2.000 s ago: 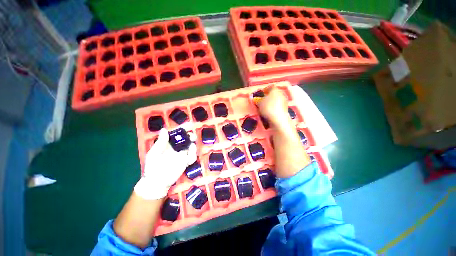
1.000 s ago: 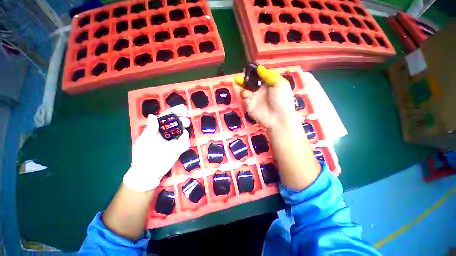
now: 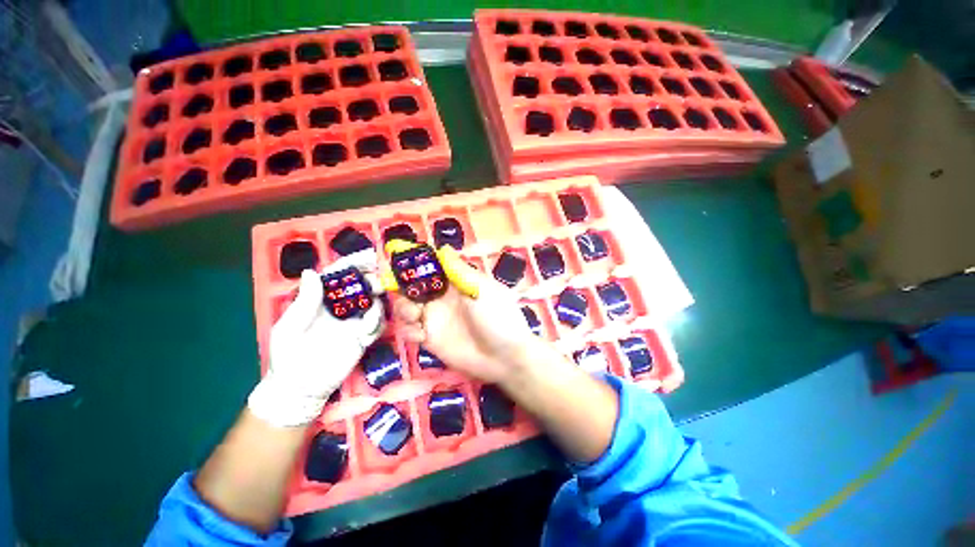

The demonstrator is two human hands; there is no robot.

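My left hand (image 3: 321, 340), in a white glove, holds a black smartwatch body (image 3: 346, 292) with its screen lit in red and white. My right hand (image 3: 460, 321), with yellow finger cots on thumb and finger, holds a second smartwatch body (image 3: 418, 271), also lit with red and white digits and icons. The two watches are side by side, faces up, above the left half of the pink-red working tray (image 3: 665, 369). Two neighbouring pockets in its back row are empty, with a black unit in the pocket to their right. My hands hide several pockets.
A filled tray (image 3: 120, 203) lies at the upper left and stacked trays (image 3: 641, 160) at the upper right. A white sheet (image 3: 654, 248) sticks out under the working tray's right side. An open cardboard box (image 3: 871, 203) is at the right. Blue clothing (image 3: 946, 344) shows at the right edge.
My right hand has moved left and down from the back row with its watch, now beside the left hand's watch. The right watch's face now shows lit. The view has shifted slightly.
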